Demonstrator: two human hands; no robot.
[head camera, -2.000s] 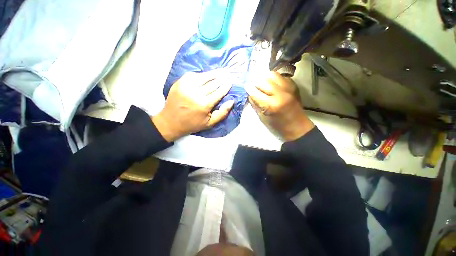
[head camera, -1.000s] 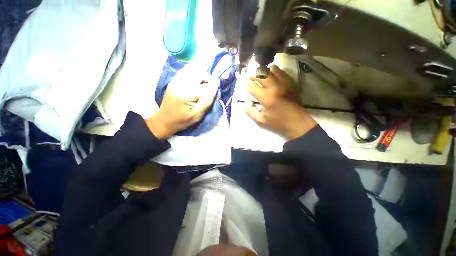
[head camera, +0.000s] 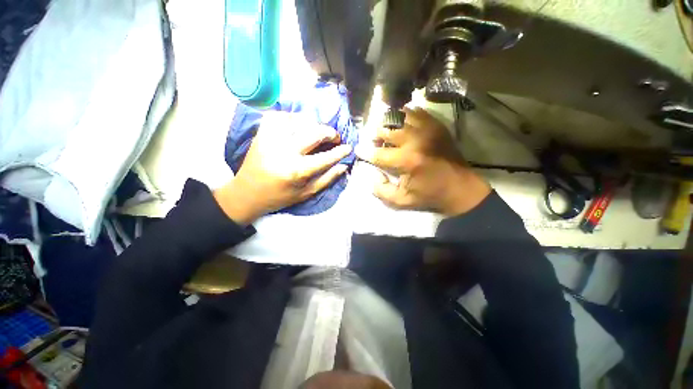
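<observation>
A shiny navy fabric piece (head camera: 325, 201) lies on white lining (head camera: 292, 241) at the needle area of the sewing machine (head camera: 562, 68). My left hand (head camera: 285, 167) lies flat on the navy fabric, its fingertips pointing right to the seam edge. My right hand (head camera: 414, 163) is just right of the seam edge, beside the knurled knob, fingers bent with the fingertips at the cloth's edge. Whether the right fingers pinch the cloth cannot be told in the glare. The presser foot and needle are hidden by the machine head and bright light.
A teal long case (head camera: 253, 57) lies behind the left hand. A pale padded piece (head camera: 91, 99) is heaped at the left. Black-handled scissors (head camera: 564, 199), a red cutter (head camera: 598, 207) and a yellow handle (head camera: 676, 211) lie at the right. White pieces (head camera: 593, 334) show below the table.
The view has shifted. The left hand has gone from bunched fingers to lying flatter, reaching toward the seam. The navy fabric's folds have changed near the needle, and the right hand has come closer to the cloth edge.
</observation>
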